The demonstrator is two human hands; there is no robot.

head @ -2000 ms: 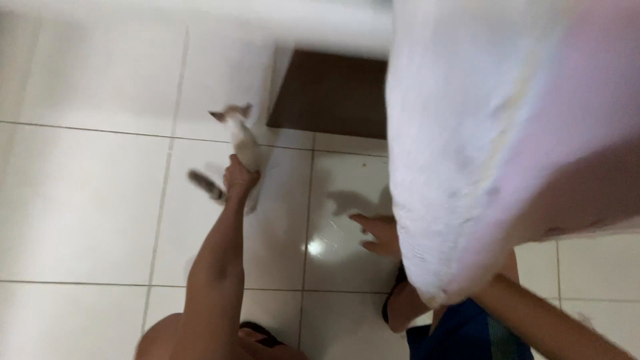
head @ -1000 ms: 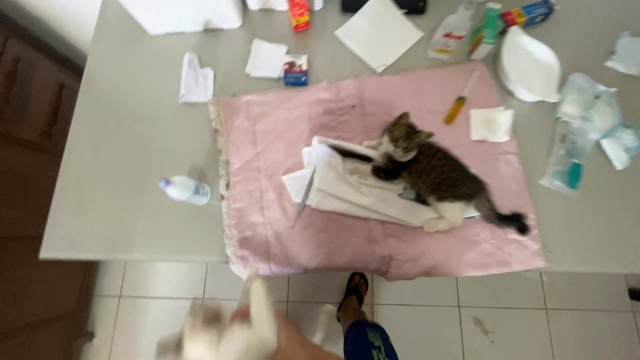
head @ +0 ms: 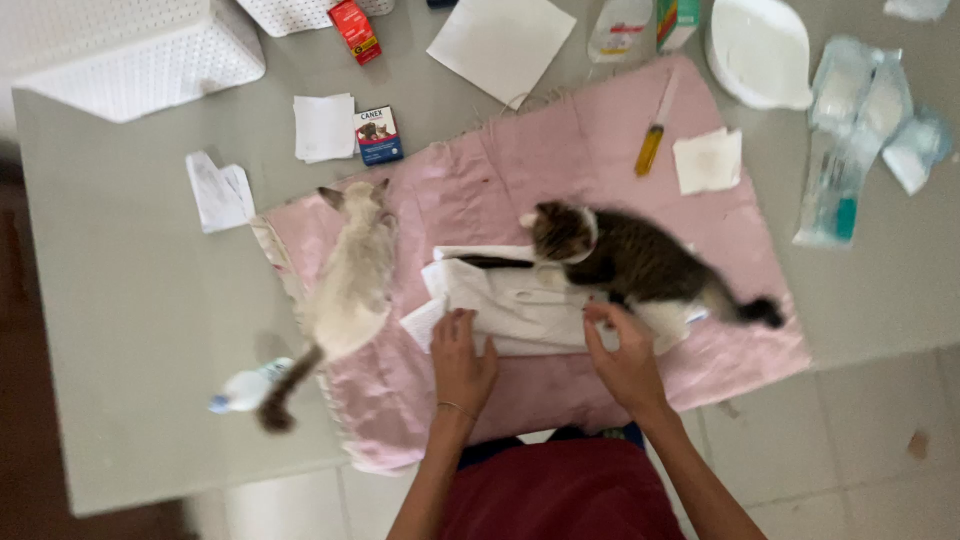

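Observation:
My left hand (head: pixel 461 364) rests with spread fingers at the near edge of a stack of white cloths or paper towels (head: pixel 502 300). Thumb and fingers bent and apart, my right hand (head: pixel 621 352) is at the right part of the same stack; whether it pinches any of it cannot be told. A tabby-and-white kitten (head: pixel 645 259) stands or crouches over the stack's right side, just beyond my right hand. To the left, a cream kitten with a dark tail (head: pixel 352 277) is on the pink cloth (head: pixel 465 180). A dark slim object (head: pixel 495 262) lies on the stack.
Around the pink cloth on the table are a spray or squeeze bottle (head: pixel 251 386), a Canex box (head: pixel 379 135), a red box (head: pixel 355 31), a white basket (head: pixel 187 67), a white dish (head: pixel 759 52), plastic packaging (head: pixel 832 180) and gauze (head: pixel 707 161). A syringe with amber liquid (head: pixel 651 150) lies on the cloth.
The cream kitten, held over the floor earlier, is now on the pink cloth and released. Both hands have come to the white stack. The tabby kitten has lowered its head.

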